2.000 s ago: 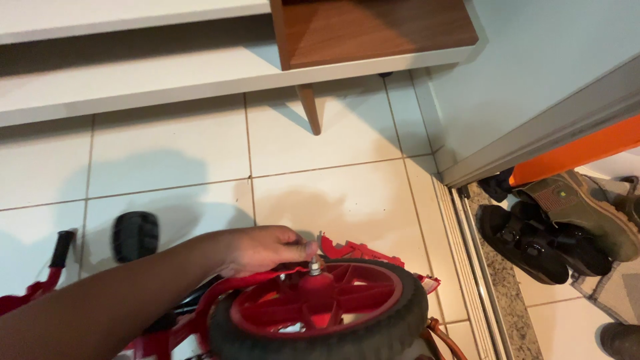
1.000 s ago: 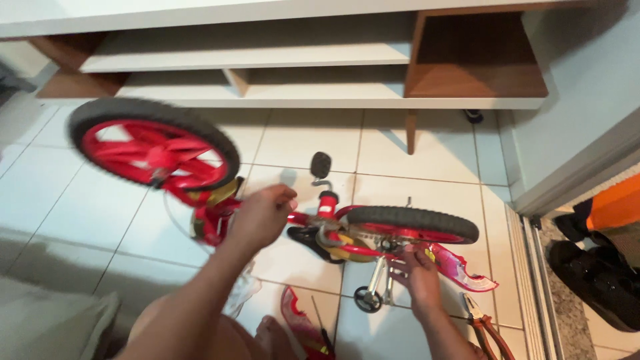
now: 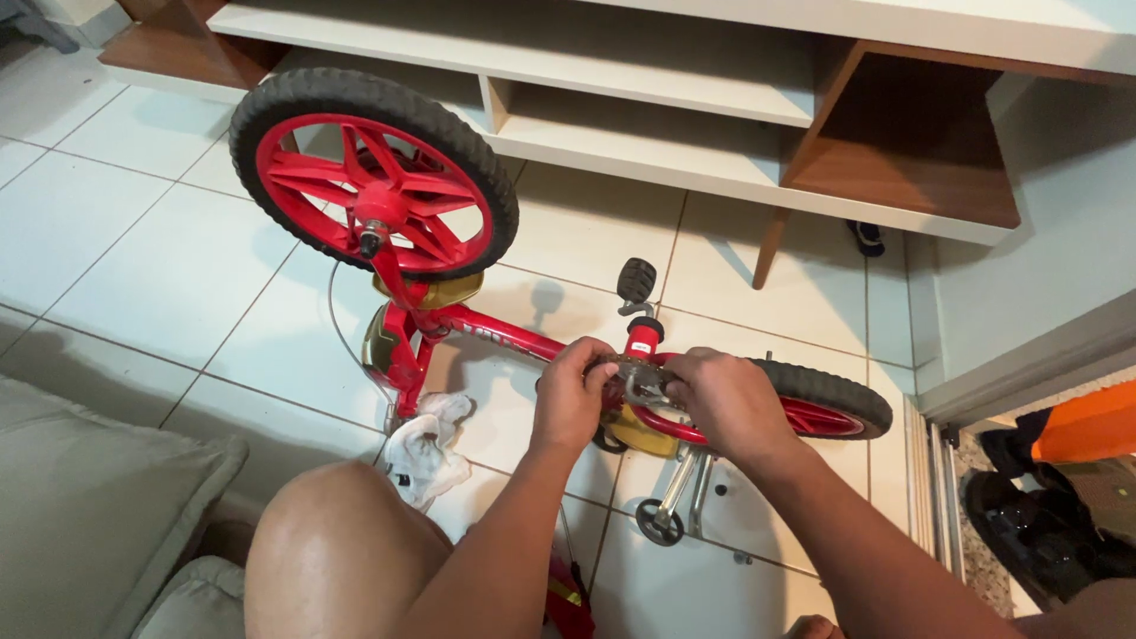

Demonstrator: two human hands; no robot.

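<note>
A red child's bicycle (image 3: 510, 335) rests upside down on the floor. My left hand (image 3: 577, 386) pinches at the left edge of the chainring (image 3: 641, 380), thumb and fingers close together on what seems to be the chain. At the chainring's right side my right hand (image 3: 723, 395) is bent over, its fingertips hidden. The front wheel (image 3: 380, 200) stands up at the left, and the rear wheel (image 3: 825, 404) lies beyond my right hand. A black pedal (image 3: 636, 280) sticks up behind the red bottom bracket (image 3: 644, 339). One small training wheel (image 3: 659, 522) hangs below the frame.
A white and brown TV stand (image 3: 657, 169) runs along the back. White cloth (image 3: 426, 453) lies by the handlebar. Small parts (image 3: 742, 558) sit on the tiles. A grey cushion (image 3: 98, 497) is at left; dark shoes (image 3: 1021, 524) lie past the door track at right.
My left hand has moved from over the frame tube to the chainring. The right hand has moved from near the rear hub to the chainring. The view has shifted a lot.
</note>
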